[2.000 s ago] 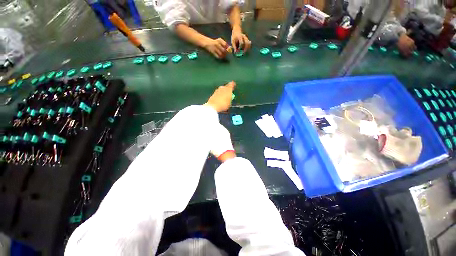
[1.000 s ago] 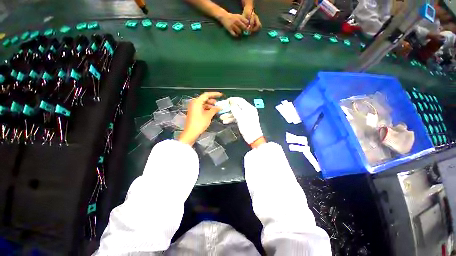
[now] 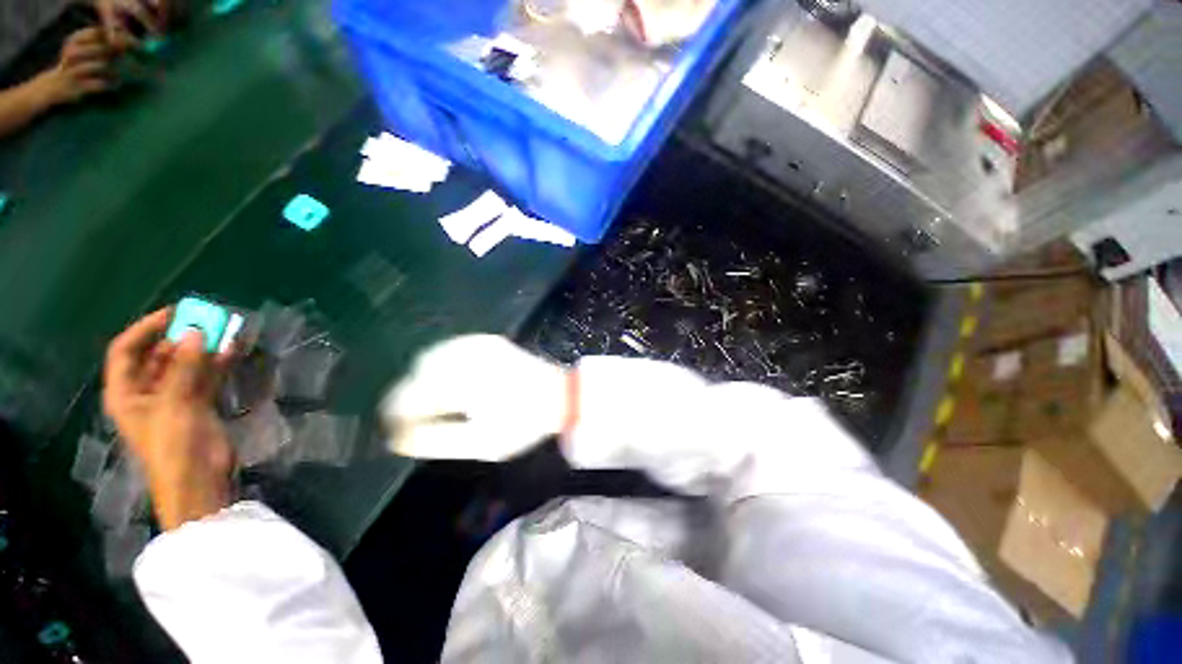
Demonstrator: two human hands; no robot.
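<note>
My bare left hand [image 3: 169,409] holds a teal part [image 3: 201,324] between thumb and fingers, with a small white or clear edge showing at its right side. My gloved right hand [image 3: 473,400] is blurred over the bench's front edge; whether it holds anything cannot be told. Loose clear plates [image 3: 305,363] lie on the green bench around and right of my left hand. Another teal part [image 3: 306,212] lies farther back on the bench. A black clip bin [image 3: 726,305] with scattered silver and black clips is right of my right hand.
A blue plastic bin [image 3: 557,182] with bags stands at the top middle, white paper strips [image 3: 402,164] beside it. Another person's hands [image 3: 91,59] are at the top left. A grey metal machine [image 3: 881,117] and cardboard boxes [image 3: 1056,512] are at the right.
The view has swung right toward the clip bin and machine. My hands have parted: the left keeps the teal part, the gloved right has moved toward the clip bin.
</note>
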